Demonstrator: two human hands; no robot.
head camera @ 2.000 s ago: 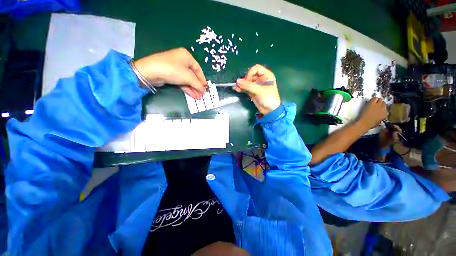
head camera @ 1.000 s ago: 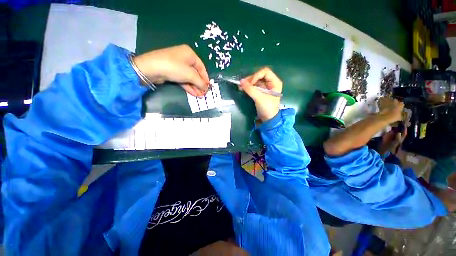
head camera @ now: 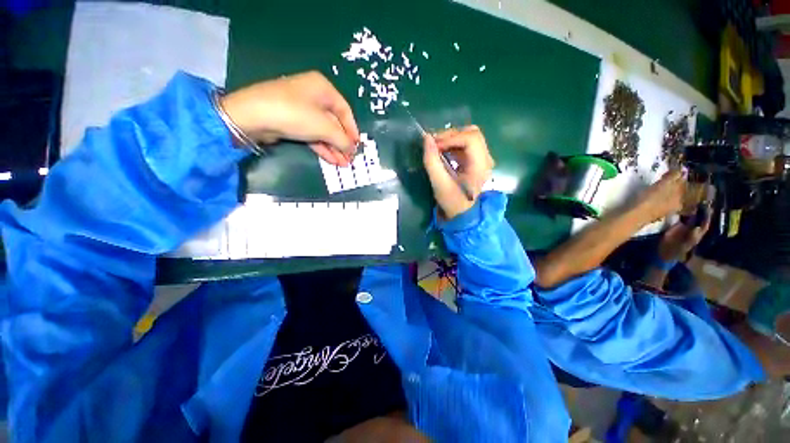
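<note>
My left hand (head camera: 299, 117), bare with a bangle at the wrist, has its fingertips closed on the upper edge of a small white card with dark dividing lines (head camera: 356, 173). My right hand (head camera: 459, 166) grips thin tweezers (head camera: 417, 126) whose tip points up and left, near the lower side of a loose heap of tiny white pieces (head camera: 381, 73). Whether the tip holds a piece is too small to tell. A long white strip panel (head camera: 312, 228) lies below the small card at the near edge of the mat.
A plain white sheet (head camera: 143, 73) lies at the left. A wire spool with green rims (head camera: 587, 185) stands at the right. Beyond it, a neighbouring person's arm in a blue sleeve (head camera: 606, 234) reaches toward brown component heaps (head camera: 622, 124) on a white surface.
The tweezers' tip has moved from beside the small card up toward the white pieces, and my right hand has turned upward. My left hand has stayed at the card's upper edge.
</note>
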